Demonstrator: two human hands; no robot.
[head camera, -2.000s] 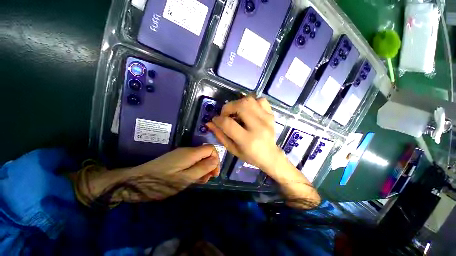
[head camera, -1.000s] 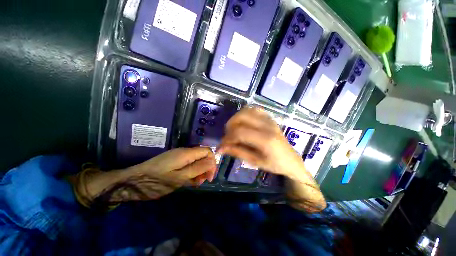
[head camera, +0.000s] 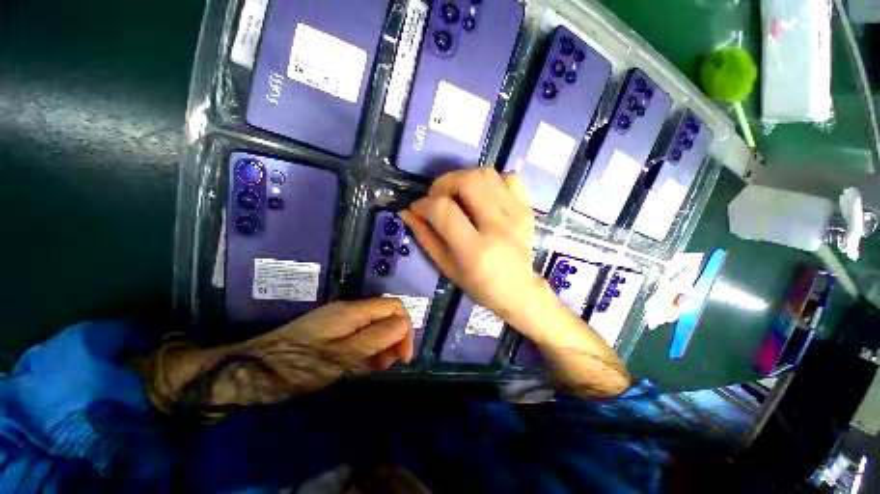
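Purple smartphones lie back up in two rows in a clear blister tray (head camera: 198, 125). My right hand (head camera: 473, 227) is over the near row, its thumb and fingertips together at the upper lens of one smartphone (head camera: 405, 265). Whether a small piece is pinched there is too small to tell. My left hand (head camera: 362, 333) is at the lower end of the same phone, fingers curled together by its white back label (head camera: 410, 307). The fingertips hide what they may hold. A larger-looking smartphone (head camera: 285, 227) lies to the left, uncovered.
Right of the tray are white card pieces (head camera: 666, 301), a blue strip (head camera: 697, 302), a white box or holder (head camera: 780, 217) and a dark pink-purple object (head camera: 786, 318). Farther up are a green pom-pom pen (head camera: 728, 75) and a white pack in clear plastic (head camera: 796, 63).
My right hand was at the lower lenses, moved down close to my left hand, and is now up at the top lens. My left hand has moved slightly down. The view has shifted a little.
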